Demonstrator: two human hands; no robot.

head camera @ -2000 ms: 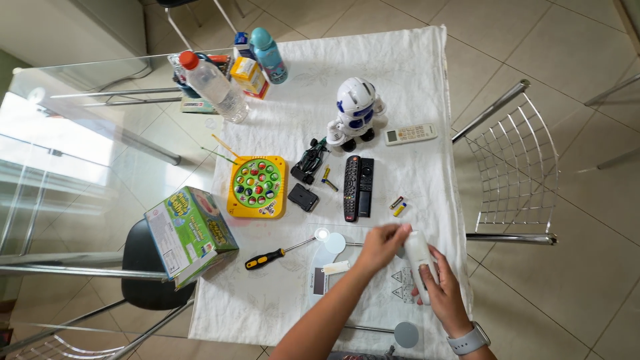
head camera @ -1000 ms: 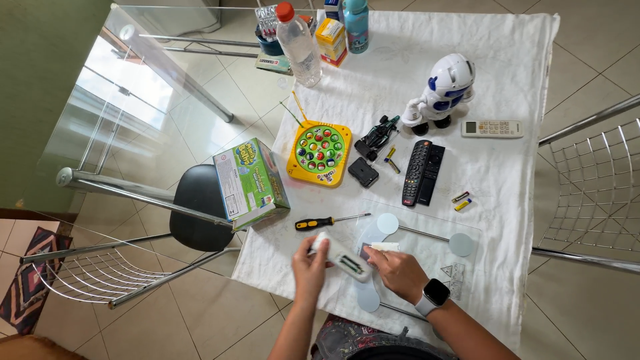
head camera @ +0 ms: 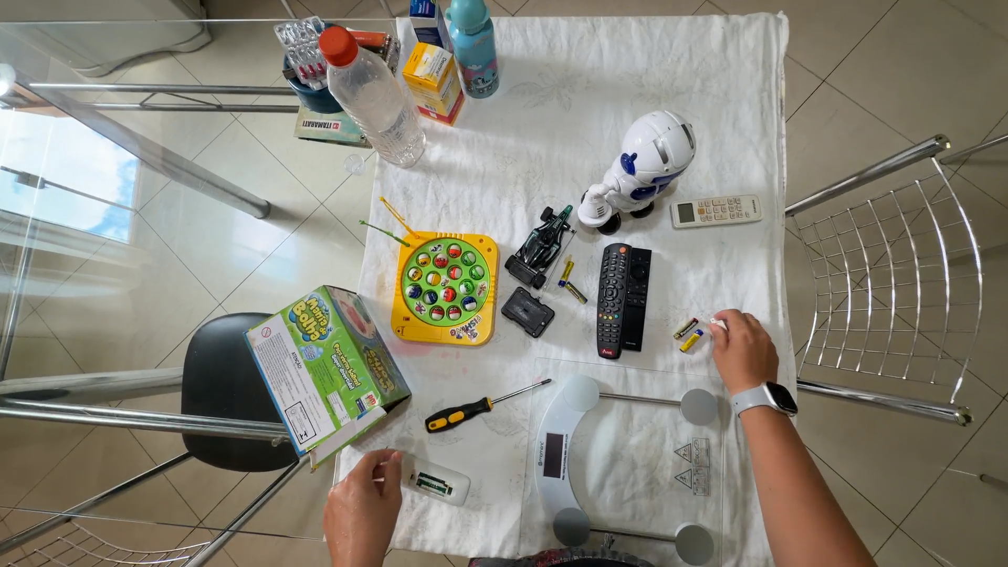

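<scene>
My left hand (head camera: pixel 364 504) is at the left end of a white handheld device (head camera: pixel 437 480) that lies on the cloth with its battery compartment uncovered. Two batteries seem to sit inside it. Fingers of my right hand (head camera: pixel 743 350) pinch a small white piece (head camera: pixel 717 324), mostly hidden, on the cloth at the right. Just left of it lie a dark battery (head camera: pixel 686 329) and a yellow battery (head camera: pixel 692 341). A yellow and black screwdriver (head camera: pixel 458 414) rests above the white device. Between my hands lies a glass bathroom scale (head camera: pixel 630 465).
Two remote controls (head camera: pixel 613 299) lie mid-table, near a toy race car (head camera: pixel 542 248), a yellow fishing game (head camera: pixel 490 291) and a black battery cover (head camera: pixel 528 312). Behind stand a toy robot (head camera: pixel 650 161), an air-conditioner remote (head camera: pixel 717 211) and a plastic bottle (head camera: pixel 378 110). A green box (head camera: pixel 331 370) stands left.
The white device, held up between both hands one second ago, now lies on the cloth by my left hand. My right hand has moved right and away, beside the loose batteries.
</scene>
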